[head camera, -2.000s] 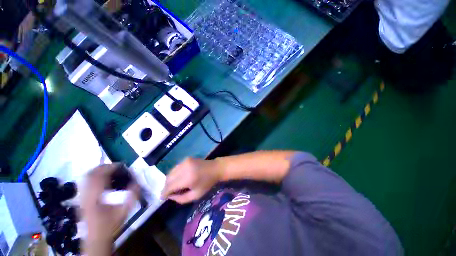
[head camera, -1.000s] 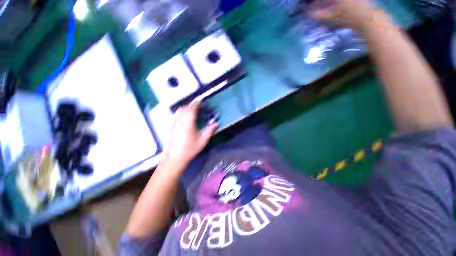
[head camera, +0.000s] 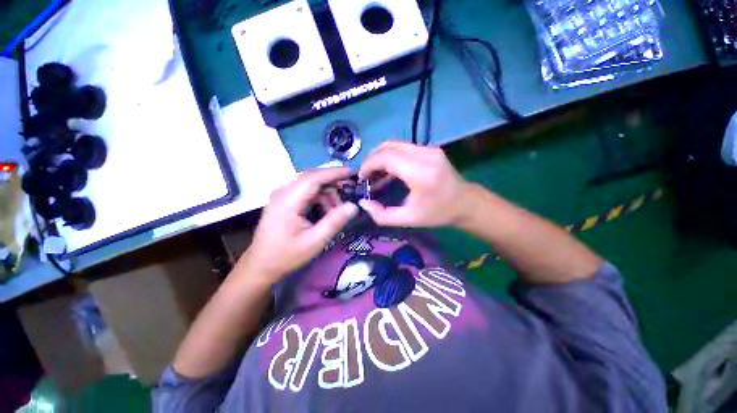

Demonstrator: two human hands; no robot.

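My left hand (head camera: 299,222) and my right hand (head camera: 416,185) meet in front of my chest, at the bench's front edge. Their fingertips hold a small dark part (head camera: 355,190) between them; the fingers hide much of it. A round black unit with a shiny centre (head camera: 342,139) lies on the green bench just beyond my fingers. The assembly fixture (head camera: 347,95), two white blocks with round holes on a black lettered base, stands behind it.
Black lens housings (head camera: 87,152) cluster on the left part of the white mat (head camera: 162,145). Clear plastic trays (head camera: 602,40) lie at the back right. Black cables (head camera: 494,77) run over the bench right of the fixture. A cardboard box (head camera: 157,302) is below the bench at left.
My right hand has come back from the trays at the right and joined my left hand at a small part. The round black unit now lies uncovered on the bench.
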